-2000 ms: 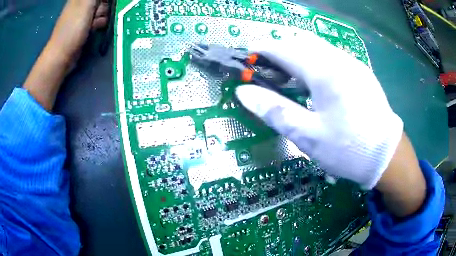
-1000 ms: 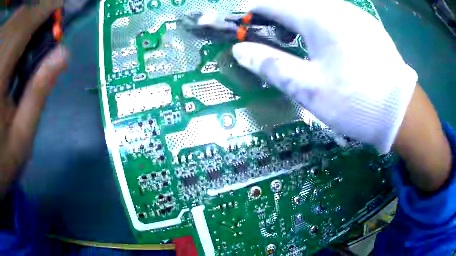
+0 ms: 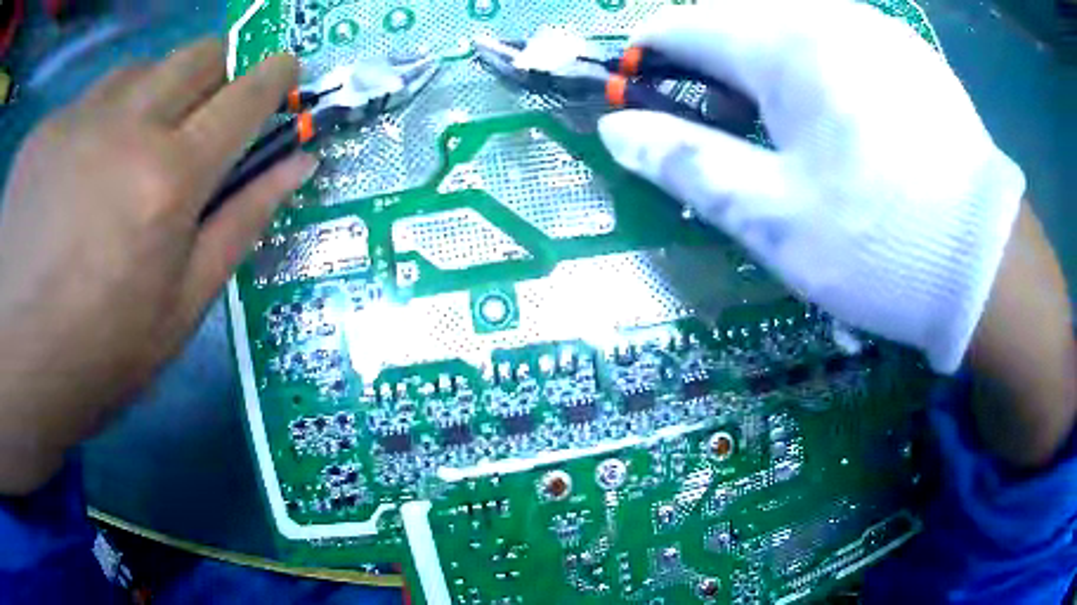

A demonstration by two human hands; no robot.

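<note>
A large green circuit board with white border lines and shiny solder areas lies in front of me. My bare left hand is closed around the dark handles of diagonal cutters with orange bands. My right hand, in a white glove, holds a second pair of cutters, also with orange bands. Both pairs of silver jaws point at each other over the upper part of the board, their tips close together. Whether the tips touch each other or the board cannot be told. The hands hide parts of the board's upper left and right.
The dark green bench mat shows left of the board and beyond its upper right corner. The bench's yellow edge curves along the bottom left. A dark item with whitish parts shows below that edge. A sliver of red shows under the board's lower edge.
My left hand has come in from the left edge over the board, bringing its cutters beside the right pair. My right hand has shifted slightly right. The board sits further left in view than two seconds ago.
</note>
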